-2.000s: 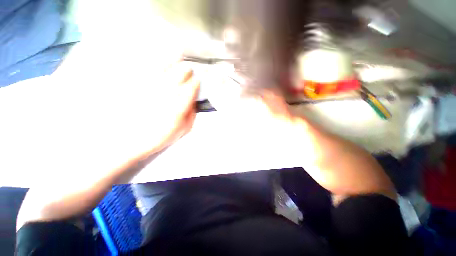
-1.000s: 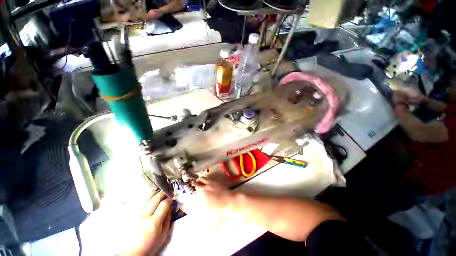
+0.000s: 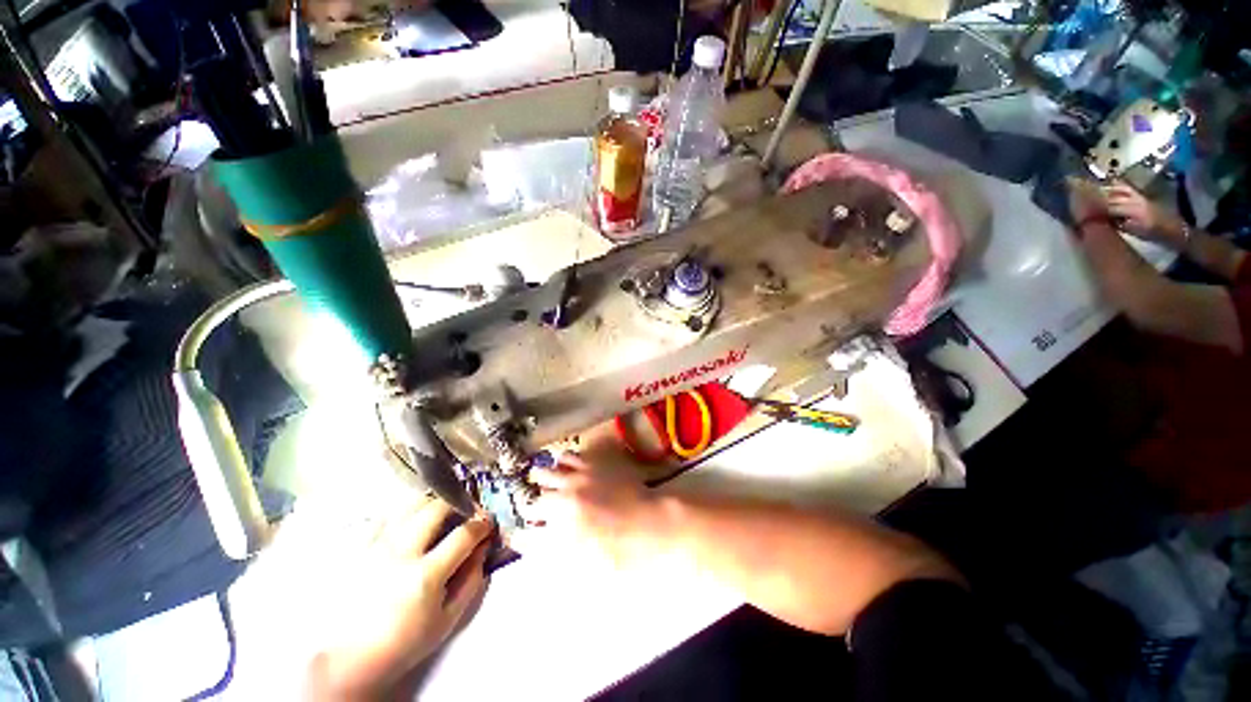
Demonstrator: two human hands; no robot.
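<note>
The sewing machine head point(image 3: 604, 343), grey-beige with red "Kawasaki" lettering, lies diagonally across the middle. A small dark fabric piece point(image 3: 502, 557) shows just in front of the needle area, mostly hidden by my fingers. My left hand point(image 3: 419, 583) is on the white table left of the needle, its fingertips at the piece's left edge, seemingly holding it down. My right hand point(image 3: 590, 501) reaches in from the right, its fingertips close to the presser foot; whether it grips anything is unclear.
Scissors with yellow and red handles point(image 3: 689, 422) and a green-yellow handled tool point(image 3: 823, 416) lie behind my right forearm. A green cone point(image 3: 318, 247) stands on the left. Two bottles point(image 3: 622, 172) stand behind the machine. Another person's arm point(image 3: 1166, 295) is at the right. Dark cloth point(image 3: 117, 466) is at far left.
The camera view has swung from low over the table up to the whole machine, then steadied. Since one second ago, both hands have stayed at the needle area with only small shifts.
</note>
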